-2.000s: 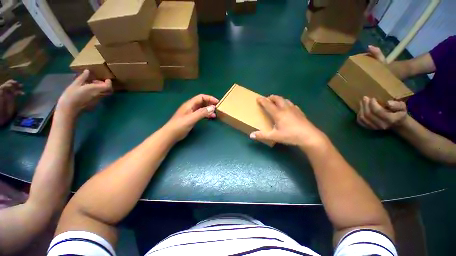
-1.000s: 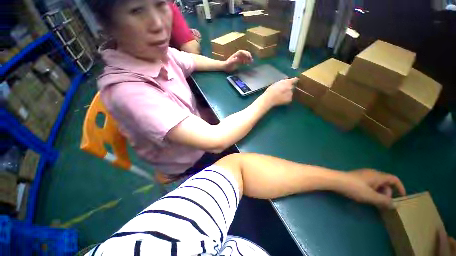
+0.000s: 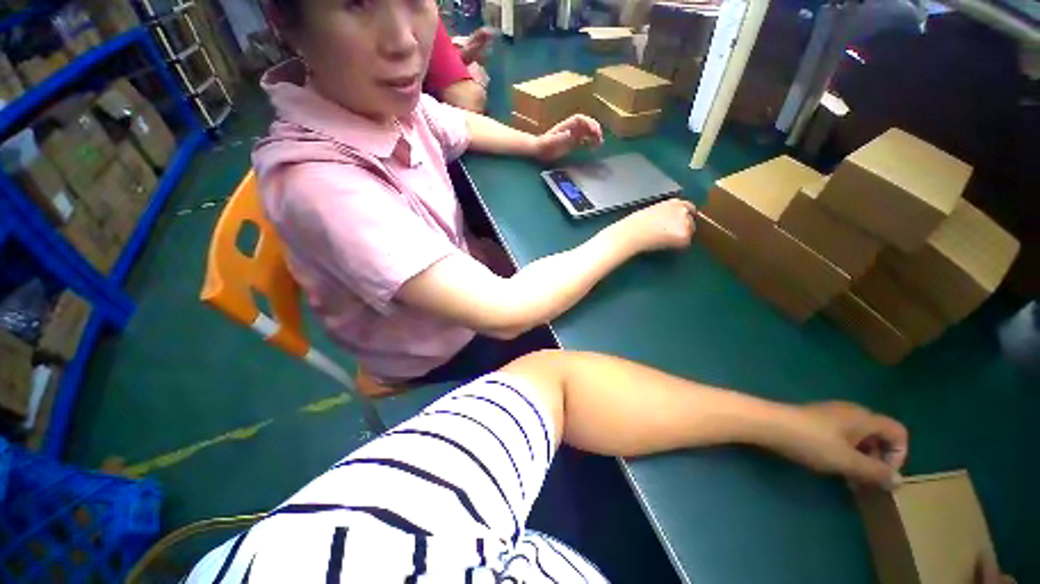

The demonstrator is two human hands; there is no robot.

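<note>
A small brown carton (image 3: 941,527) lies at the lower right, cut off by the frame's bottom edge. My left hand (image 3: 846,443) is at its near-left top corner, with the thumb against the edge and the fingers curled. Of my right hand (image 3: 990,569) only fingertips show, touching the carton's right side at the frame's edge; the rest is out of the picture, so its grip cannot be told.
A person in a pink shirt (image 3: 354,228) sits at left, one hand touching stacked cartons (image 3: 787,240). A bench scale (image 3: 610,180) lies on the green bench (image 3: 730,342). More cartons (image 3: 553,97) stand behind it. An orange chair (image 3: 245,262) and blue crate (image 3: 80,513) are at left.
The view has swung left from the bench to the neighbouring person, so my hands and the carton now sit at the lower right. My left hand stays at the carton.
</note>
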